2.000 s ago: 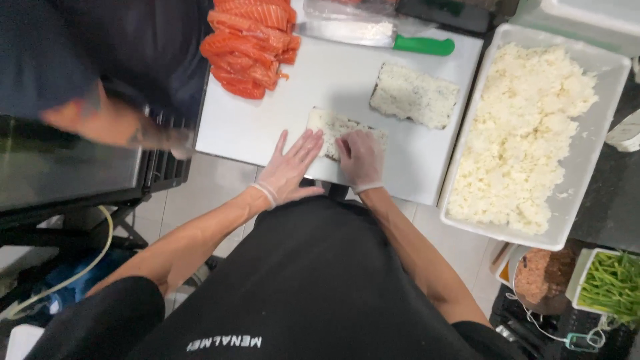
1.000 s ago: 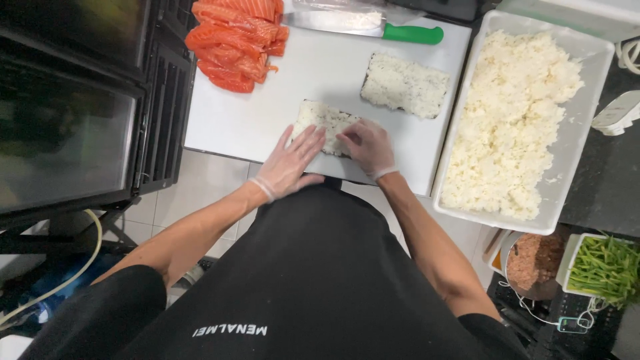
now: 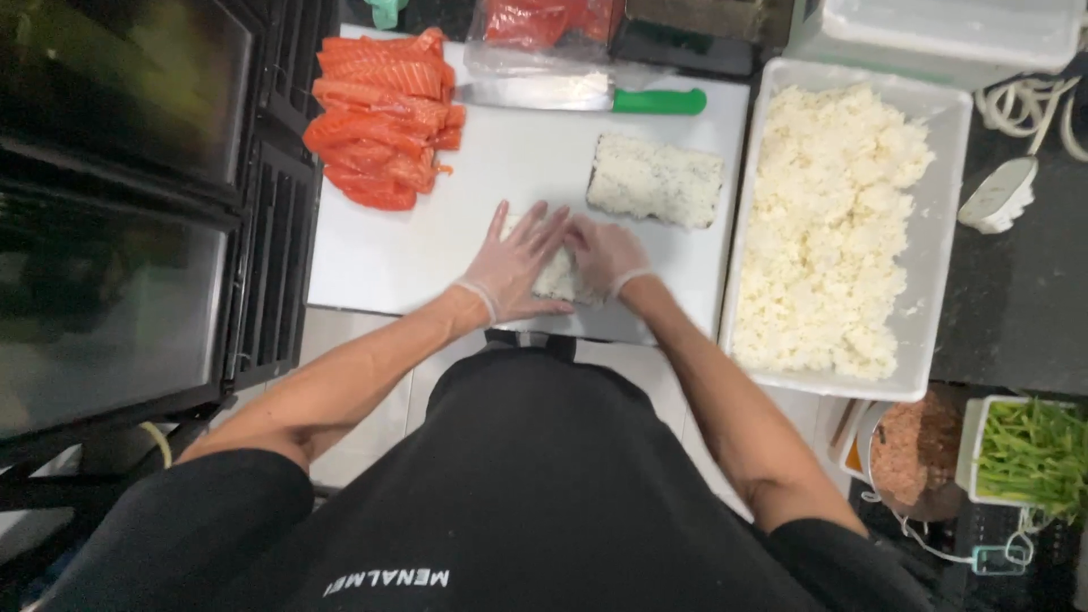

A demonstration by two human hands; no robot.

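Note:
On the white cutting board (image 3: 382, 255) near its front edge lies a rice-covered nori sheet (image 3: 557, 280), partly hidden by both hands. My left hand (image 3: 514, 263), in a clear glove, rests spread over its left part. The gloved right hand (image 3: 608, 251) has curled fingers touching the rice at its upper right; whether they pinch anything I cannot tell. A second rice-covered nori sheet (image 3: 656, 180) lies beyond, to the right. Sliced raw salmon (image 3: 382, 119) is piled at the board's upper left, beside a knife with a green handle (image 3: 659, 101).
Right of the board stands a white tub (image 3: 935, 255) of cooked rice (image 3: 833, 229). A bag of red fish (image 3: 544, 21) lies behind the knife. At lower right are a bowl of minced fish (image 3: 914, 450) and a container of green vegetables (image 3: 1033, 450). Black-framed glass doors (image 3: 110, 306) are at left.
The other person's arm, seen at left two seconds ago, is out of view. Both my hands remain at the near rice sheet, with the right hand's fingers now close beside the left's fingertips.

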